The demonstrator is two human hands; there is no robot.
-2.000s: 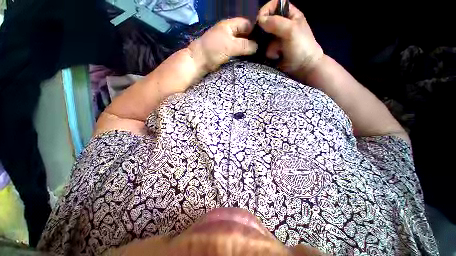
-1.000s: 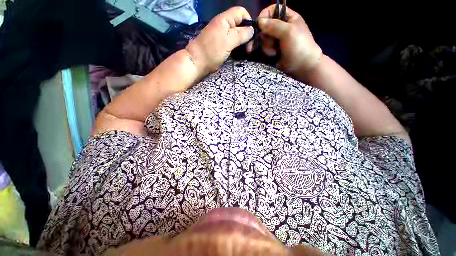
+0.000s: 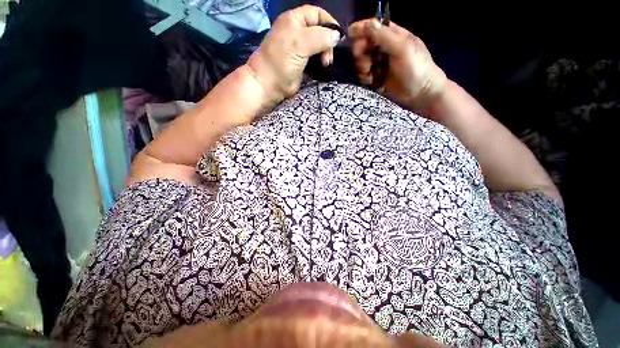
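Note:
My left hand (image 3: 296, 49) is at the top centre and pinches a small dark fold of the dark garment (image 3: 331, 27) between thumb and forefinger. My right hand (image 3: 398, 58) is just to its right, with a small gap between the two. It holds dark, slim thread snips (image 3: 386, 13), their two narrow points showing above the fingers, slightly apart. The fingertips of my right hand are near the fold; whether they hold a thread cannot be told. The cloth below and between the hands is too dark to make out.
Dark cloth (image 3: 34, 136) hangs at the left. Grey-blue crossed strips (image 3: 190, 20) lie beside a pale crumpled bundle (image 3: 238, 12) at the top left. A yellow bag (image 3: 17, 292) is at the far left edge. Dark patterned cloth (image 3: 578, 102) lies at the right.
The hands, close together before, are now slightly apart. My right hand has turned and shifted a little to the right, and the snips' two points now show. My left hand still pinches the dark fold.

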